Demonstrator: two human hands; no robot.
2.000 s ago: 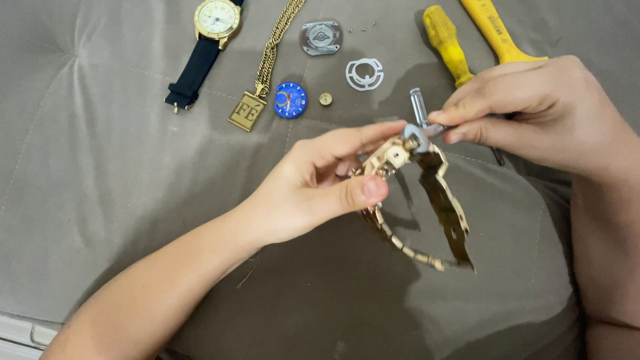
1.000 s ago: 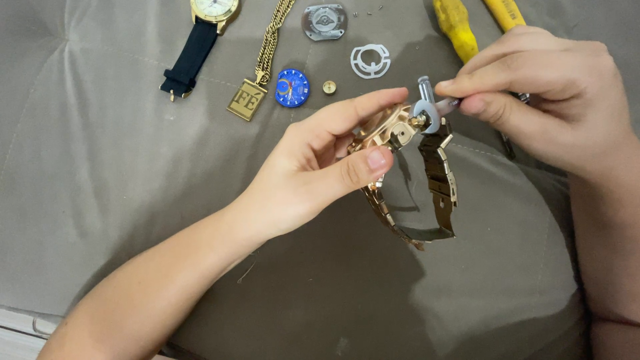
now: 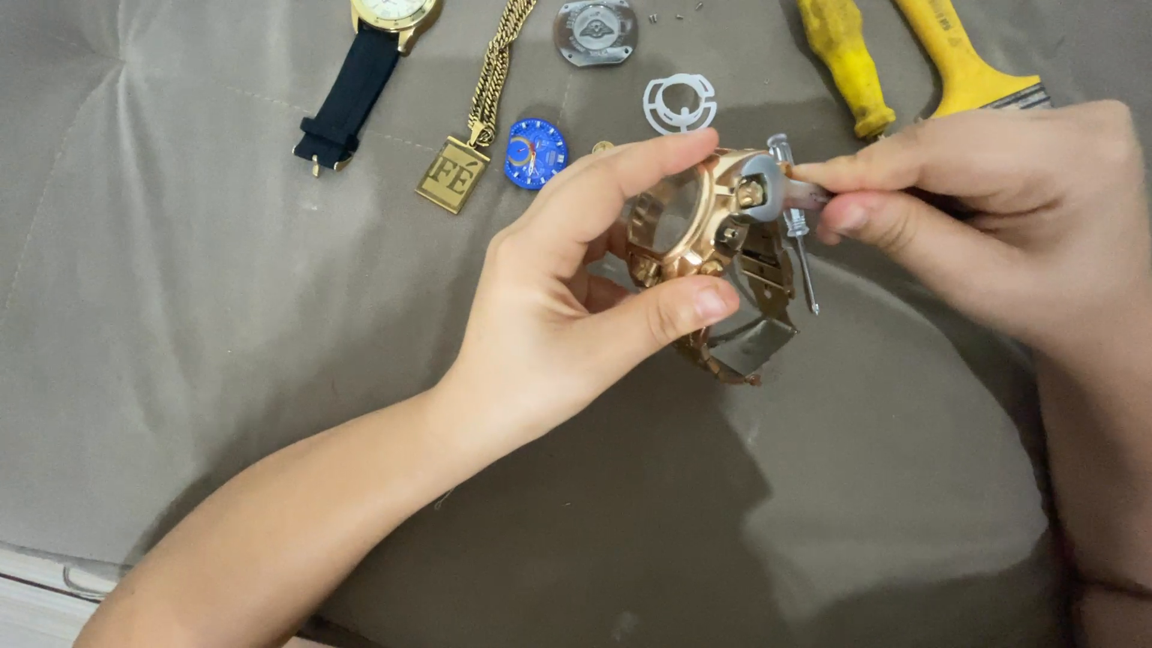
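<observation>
My left hand (image 3: 576,297) holds a gold-coloured watch case (image 3: 697,216) between thumb and fingers, its metal bracelet (image 3: 760,333) hanging below. Through the case's round opening I see its far side. My right hand (image 3: 972,207) pinches a grey, flat open-ended tool (image 3: 765,187), whose forked end sits around the crown on the side of the case. Behind the bracelet lies a small screwdriver (image 3: 796,225) with a clear handle. A blue watch dial (image 3: 536,154) lies left of the case, and a white plastic movement ring (image 3: 679,103) lies above it.
On the grey upholstered surface (image 3: 270,297) lie a gold watch with a black strap (image 3: 351,94), a gold chain with a square pendant (image 3: 453,175), a metal case back (image 3: 596,32) and tiny screws (image 3: 679,16). A yellow-handled tool (image 3: 846,67) and a yellow brush (image 3: 963,58) lie at the upper right.
The watch case has turned in my left hand, so its round opening shows more. The grey tool stays at the crown side, held in my right hand.
</observation>
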